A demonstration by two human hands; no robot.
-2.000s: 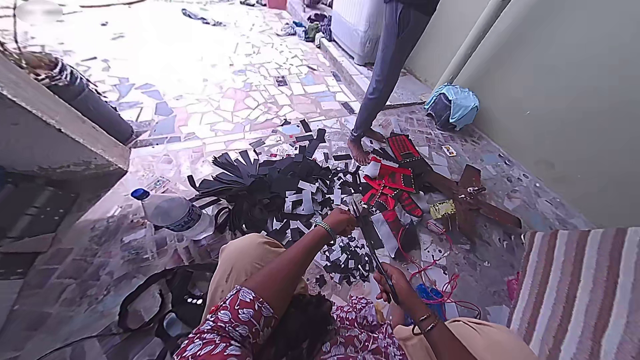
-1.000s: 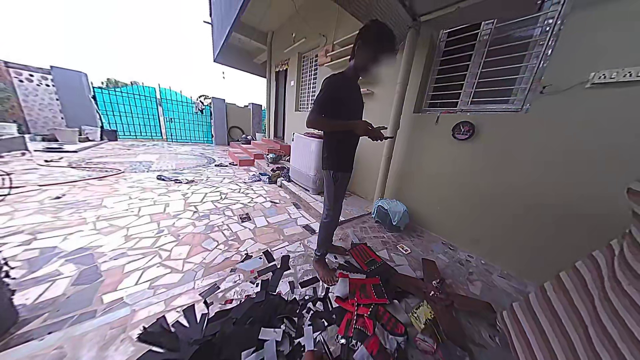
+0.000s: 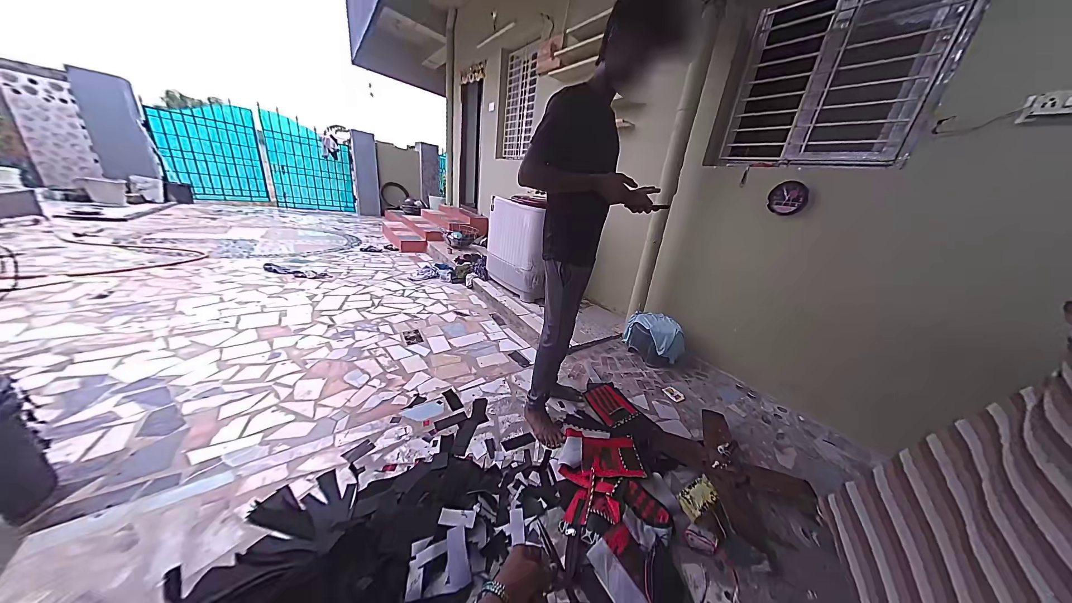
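Note:
At the bottom edge, my left hand (image 3: 523,572) shows in part, with a beaded bracelet at its wrist. Its fingers are beside a thin dark item and pale strips; whether they grip anything is not clear. My right hand is out of view. Around the hand lie white and grey cut strips (image 3: 457,557). Black fabric with a fringed edge (image 3: 310,536) spreads to the left. On the right are red and black pieces with patterned edges (image 3: 611,457), and a yellow patterned piece (image 3: 697,497) lies beside a brown wooden-looking cross-shaped object (image 3: 749,481).
Another person (image 3: 578,167) stands just beyond the pile, holding a small dark object. Behind are a white appliance (image 3: 516,247), red steps (image 3: 406,234) and a blue cloth-covered container (image 3: 655,337). A striped fabric (image 3: 963,494) rises at the right. Broken-tile paving (image 3: 276,360) extends left.
The view has swung upward, bringing in the standing person's upper body, the gate and windows. My right hand, seen two seconds ago with a dark tool, has left the view.

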